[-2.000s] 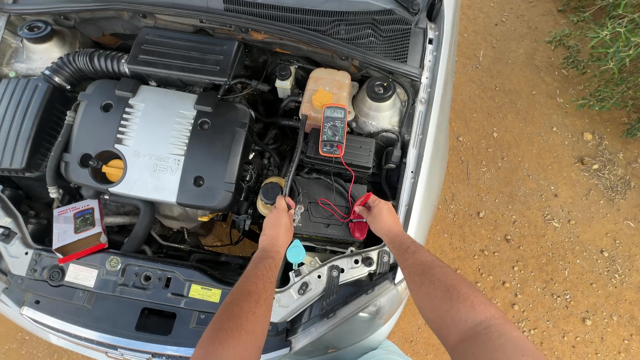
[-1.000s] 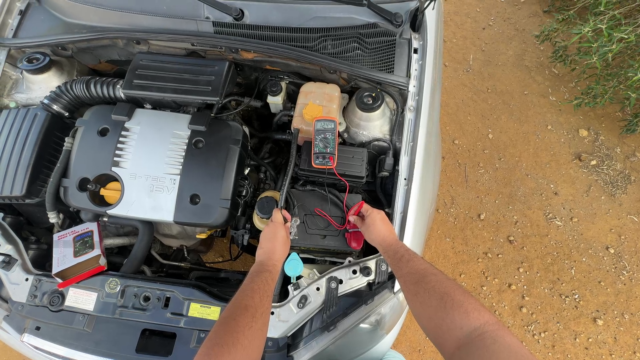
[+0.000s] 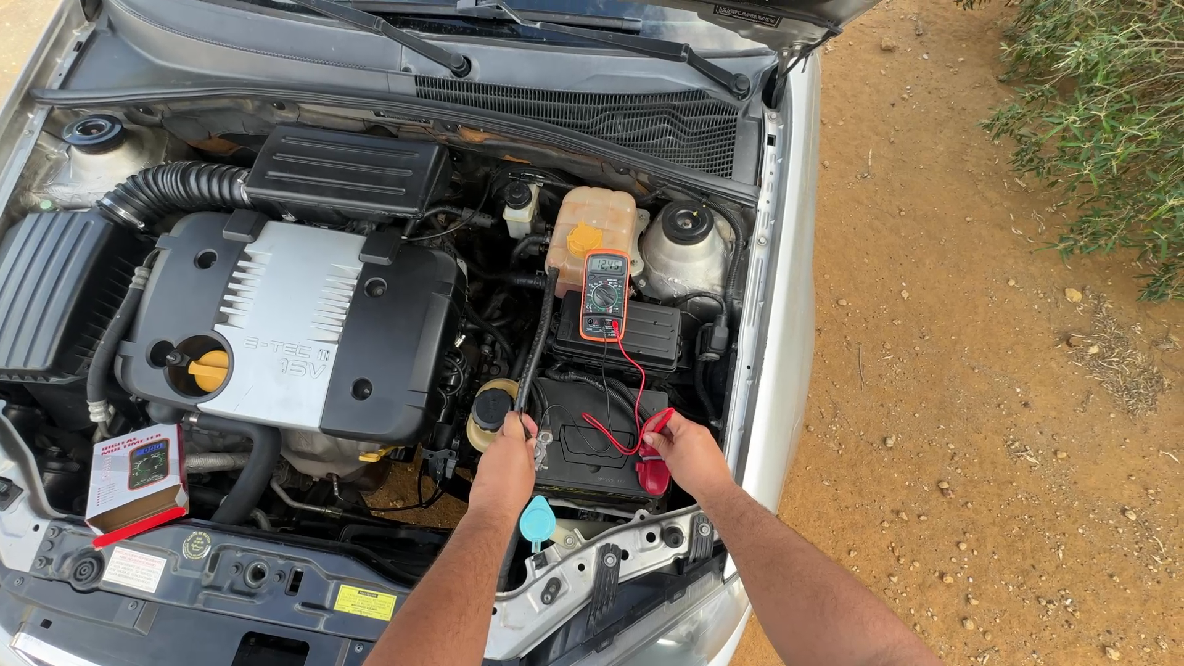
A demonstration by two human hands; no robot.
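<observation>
An orange-framed digital multimeter (image 3: 605,294) lies on the fuse box lid and against the coolant tank, its display lit with digits. A red lead (image 3: 633,365) and a thin black lead run from it toward the car battery (image 3: 592,444). My right hand (image 3: 686,453) holds the red test probe (image 3: 659,421) over the battery's right end, by the red terminal cover (image 3: 653,475). At the battery's left end, beside the metal terminal clamp (image 3: 543,448), my left hand (image 3: 505,462) grips what looks like the black probe; its tip is hidden.
The engine cover (image 3: 296,328) is left of the battery, with a brake fluid reservoir's black cap (image 3: 492,407) between. An open multimeter box (image 3: 139,481) rests at the front left. A blue washer cap (image 3: 537,523) stands near my left wrist. The raised hood's edge (image 3: 786,23) shows above.
Both hands stay at the two ends of the battery. The multimeter's display shows digits more clearly now. The view has shifted to take in more of the windshield.
</observation>
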